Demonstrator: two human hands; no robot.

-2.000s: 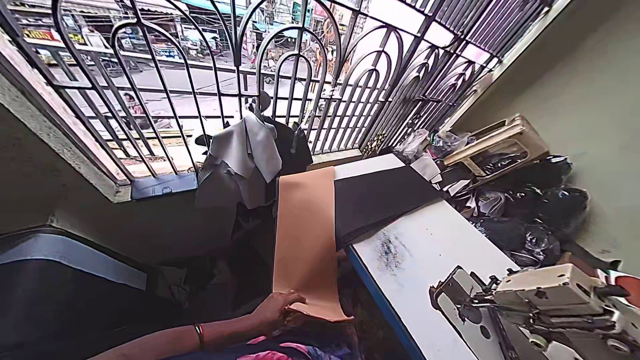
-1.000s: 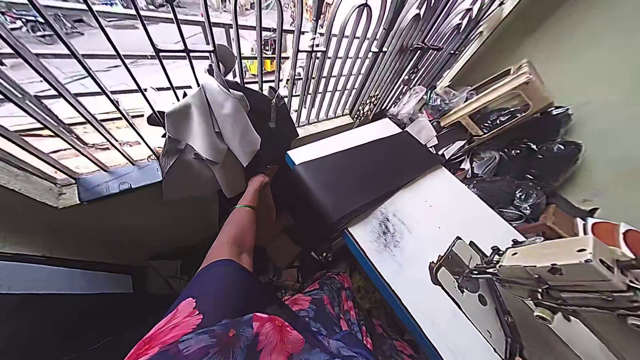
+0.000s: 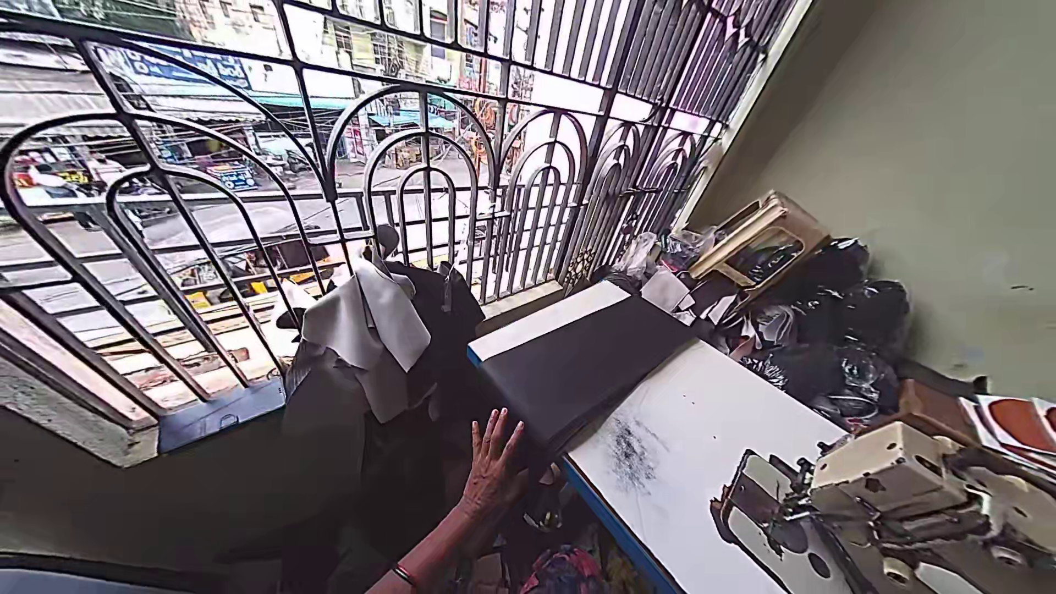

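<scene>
My left hand, with a thin bangle at the wrist, is held out with its fingers spread and the back of the hand facing up. Its fingertips are beside the near edge of a black sheet of material, which lies across the white table and hangs over its near left edge. Whether the fingers touch the sheet cannot be told. Left of the sheet, grey-white pieces of material and black pieces hang in a bunch by the window grille. My right hand is not in view.
The white table has a blue edge and a dark smudge. At the lower right stands a sewing machine. Black plastic bags and a beige plastic stool are piled behind the table, by the wall. A metal window grille runs along the far side.
Two seconds ago my left hand held a tan sheet, which is out of view now. One second ago a hand reached to the hanging pieces. The left hand is now spread beside the black sheet.
</scene>
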